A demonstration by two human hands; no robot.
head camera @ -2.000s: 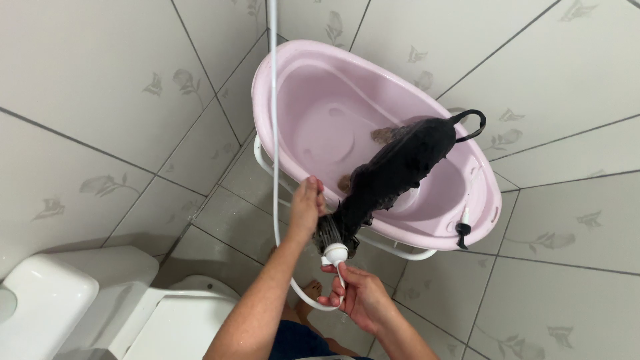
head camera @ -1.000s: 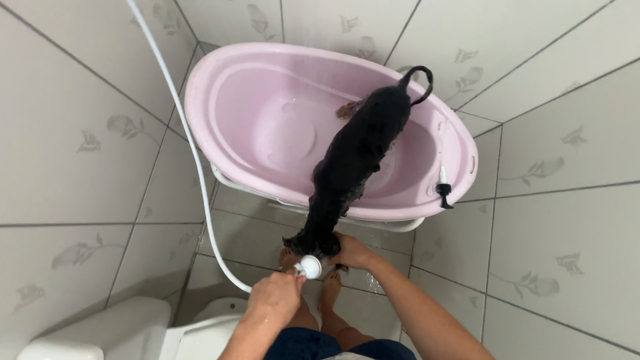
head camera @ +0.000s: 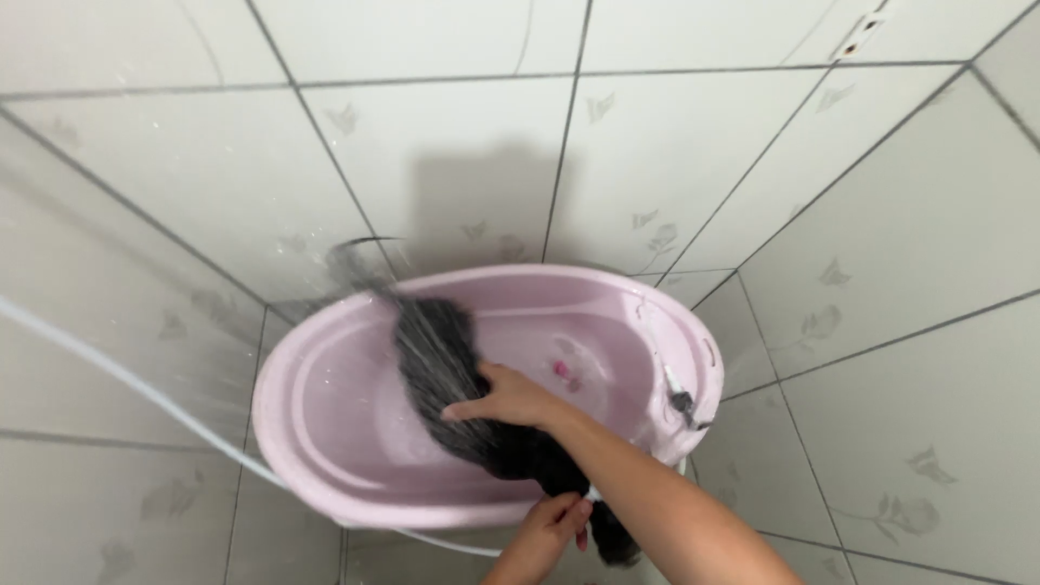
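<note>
A wet black dog (head camera: 443, 382) stands in a pink plastic baby bathtub (head camera: 431, 516), its head end over the near rim and its tail, blurred, at the far left. My right hand (head camera: 512, 398) lies on its back, thumb and fingers apart, holding nothing. By the dog's neck, my left hand (head camera: 561, 516) is closed around a white shower head (head camera: 593, 493), mostly hidden behind my right forearm. Water streaks run from there up and left over the back. The white shower hose (head camera: 154, 398) passes at the left and behind the tub's near edge toward my left hand.
A white item with a dark end (head camera: 681, 400) lies on the tub's right ledge. A small pink thing (head camera: 561, 370) is on the tub's bottom. Tiled walls (head camera: 455, 122) stand close behind and at both sides, with a wall fitting (head camera: 857, 36) at upper right.
My right hand has moved from the dog's head onto its back. The dog's rear has swung left within the tub. Water now sprays along its back. The view has shifted up toward the wall.
</note>
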